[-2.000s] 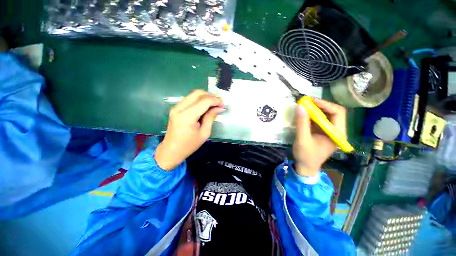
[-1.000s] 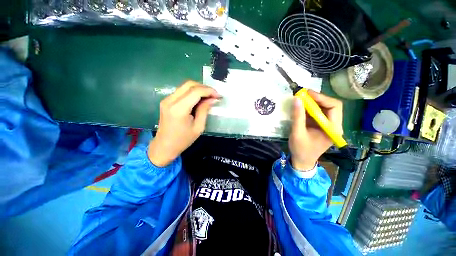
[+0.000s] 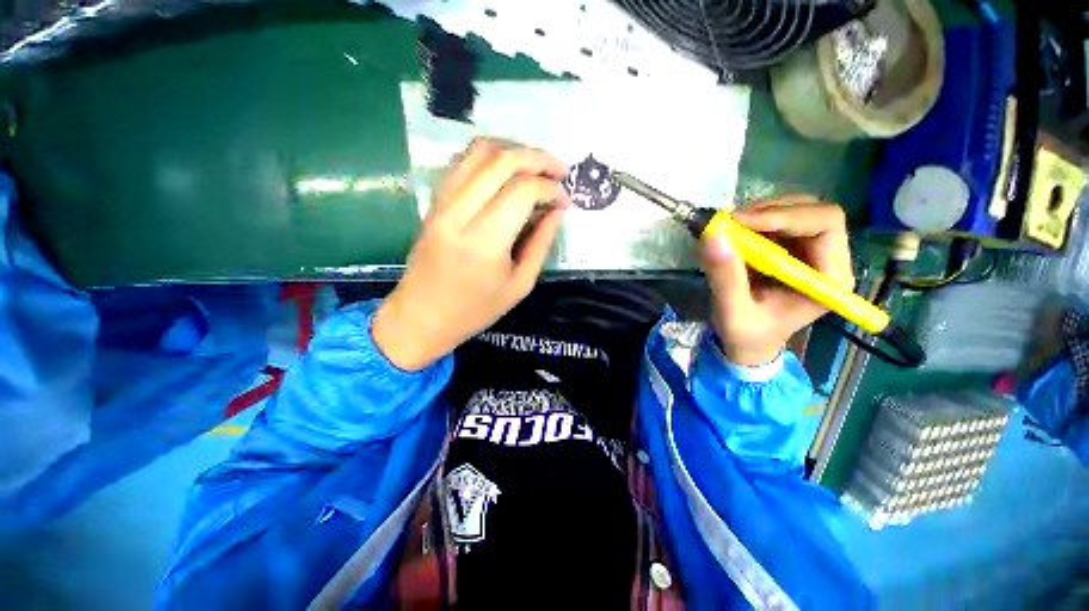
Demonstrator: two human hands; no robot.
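A small round black circuit board with shiny pads (image 3: 591, 184) lies on the white sheet (image 3: 687, 131). My left hand (image 3: 484, 245) is at the board's left edge, its thumb and forefinger pinched together at the rim. They seem to hold a tiny part, too small to make out. My right hand (image 3: 782, 269) grips the yellow handle of the soldering iron (image 3: 800, 272) like a pen. The iron's metal tip points left and is at the board's right edge; I cannot tell whether it touches.
A black ragged strip (image 3: 447, 72) lies at the sheet's upper left, near a white perforated strip (image 3: 537, 30). The fan guard (image 3: 728, 18), pale tub (image 3: 872, 72) and blue soldering station (image 3: 943, 131) are at upper right. A stacked tray of small parts (image 3: 937, 460) is lower right.
My left hand has come to the board's left edge. The iron's tip has swung from above the sheet down to the board's right edge. The whole view has shifted, so bench things appear higher.
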